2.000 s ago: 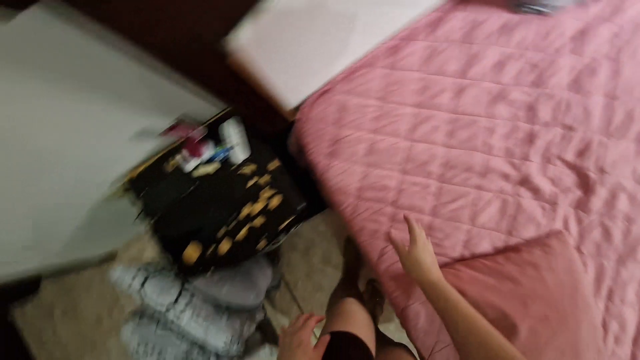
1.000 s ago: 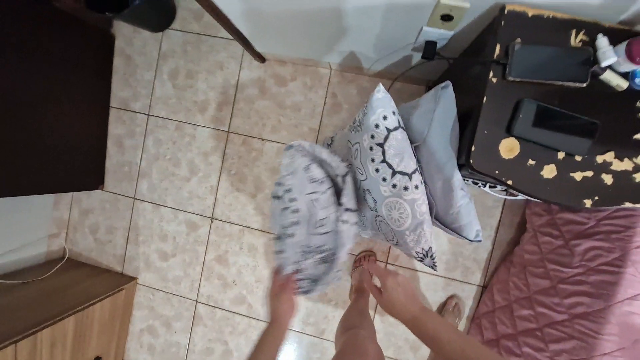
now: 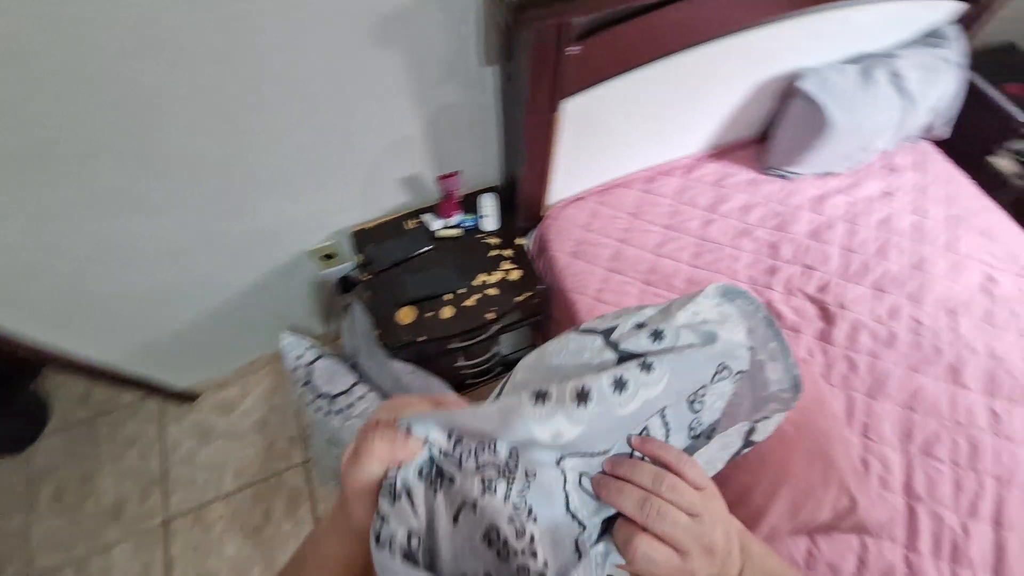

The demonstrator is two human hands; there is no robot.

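Note:
A light gray patterned pillow (image 3: 552,432) with black printed motifs is held in front of me, over the near edge of the bed. My left hand (image 3: 392,456) grips its left end, fingers curled over the cloth. My right hand (image 3: 664,504) lies against its lower right part, fingers pressed on the fabric; its thumb is hidden. Beyond the left hand, another patterned pillow (image 3: 328,384) and a plain gray one (image 3: 376,352) stand on the floor beside the nightstand. A pink pillow (image 3: 808,472) lies on the bed, partly behind the held pillow.
The bed has a pink quilted cover (image 3: 904,264) and a dark wood and white headboard (image 3: 664,96), where gray cushions (image 3: 880,104) lean. A worn black nightstand (image 3: 448,280) holds a phone (image 3: 396,250), a pink tube (image 3: 450,194) and a white bottle (image 3: 488,212). Tiled floor (image 3: 232,448) lies left.
The patterned pillow was over the floor in my left hand; it is now raised by the bed, with my right hand on it too. The view has swung toward the bed.

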